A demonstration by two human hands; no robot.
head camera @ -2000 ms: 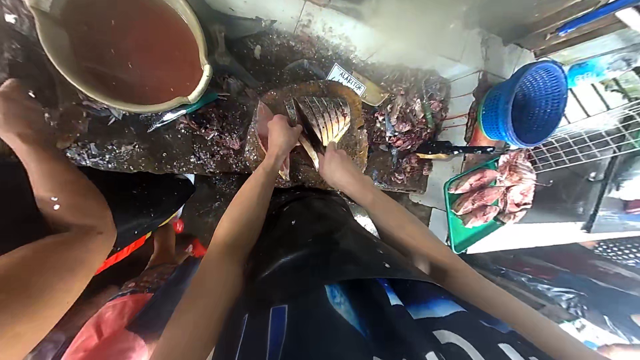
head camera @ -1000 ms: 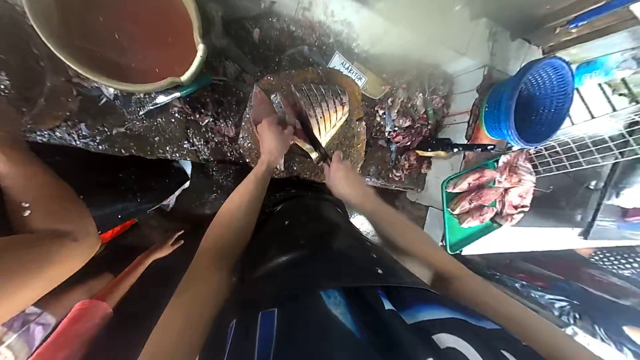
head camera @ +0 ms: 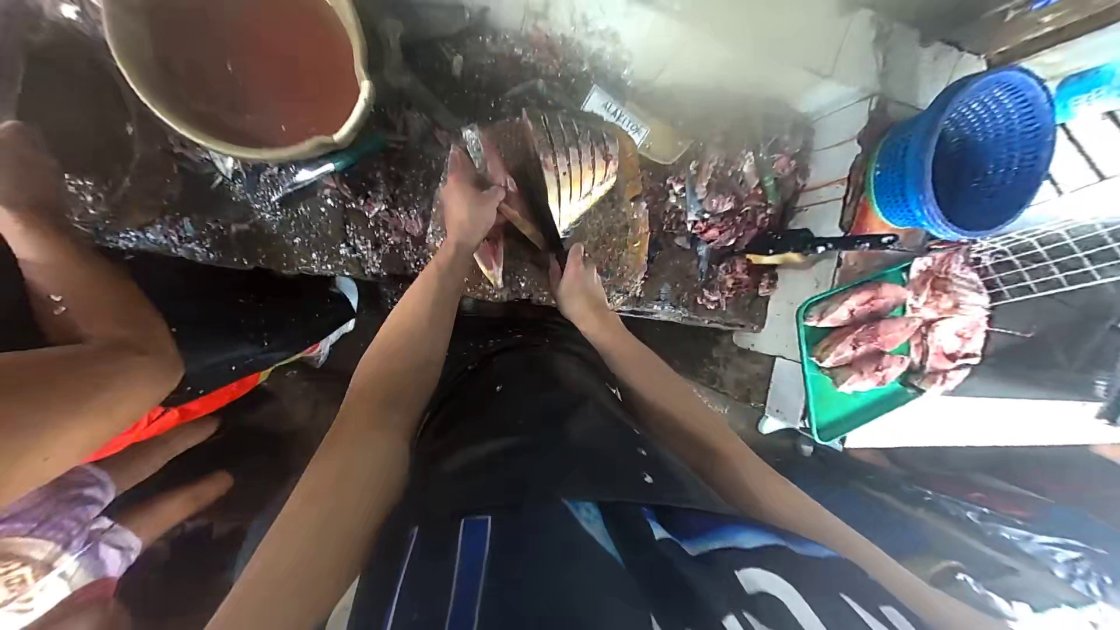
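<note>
My right hand (head camera: 579, 282) is closed around the handle of a dark-bladed knife (head camera: 544, 197) at the near edge of a round chopping block (head camera: 604, 254). Along the blade's right side lies a scored fish (head camera: 573, 166), its skin cut in parallel lines. My left hand (head camera: 471, 203) grips a piece of fish (head camera: 499, 162) on the block's left side. Below that hand, a pointed pink-and-silver part of fish (head camera: 492, 258) rests at the block's edge.
A basin of reddish water (head camera: 249, 70) stands upper left. Fish scraps (head camera: 726, 210) and another knife (head camera: 822, 243) lie right of the block, near blue baskets (head camera: 971, 157) and a green tray (head camera: 857, 407) of cleaned fish. A co-worker's arm (head camera: 87, 350) is at far left.
My left hand has shifted left, away from the scored fish, with a piece of fish in its grasp. At lower left, other people's limbs have moved.
</note>
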